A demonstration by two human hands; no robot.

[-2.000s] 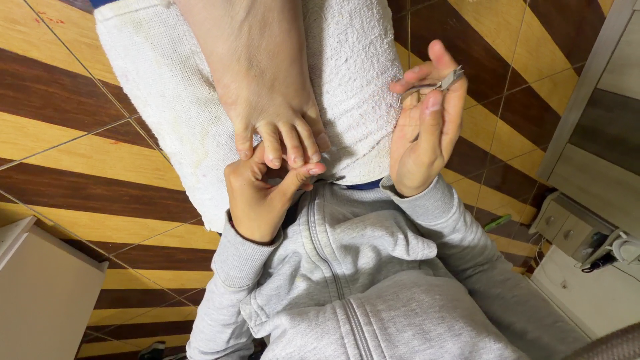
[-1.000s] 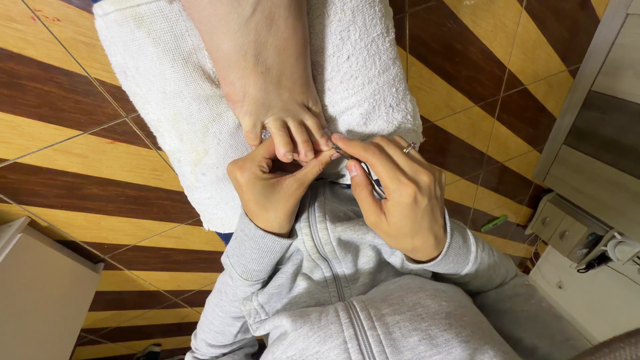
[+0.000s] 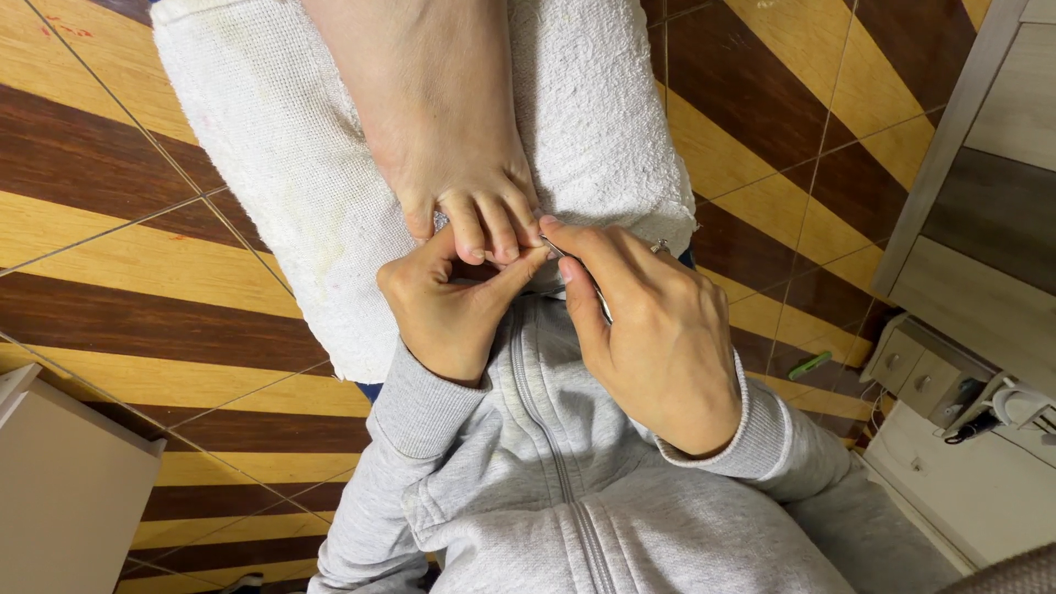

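Observation:
Another person's bare foot (image 3: 445, 124) rests on a white towel (image 3: 272, 157) laid over my lap. My left hand (image 3: 458, 305) grips the toes from below, its thumb stretched along the toe tips. In my right hand (image 3: 652, 322) is a slim metal nail tool (image 3: 584, 271), pinched between thumb and fingers, with its tip at a toe near my left thumb. The fingers hide most of the tool, so its exact kind cannot be told. A ring sits on one right finger. Something small and whitish shows between two toes.
Striped brown and yellow tiles cover the floor (image 3: 148, 305). A pale cabinet (image 3: 74, 487) stands at lower left. At right are a wood-panelled unit (image 3: 990, 206), a small drawer unit (image 3: 916, 371) with cables, and a green object (image 3: 809, 365) on the floor.
Two seconds ago my right hand was raised off to the right with the metal tool; it has since come in to the toes. My left hand has stayed at the foot.

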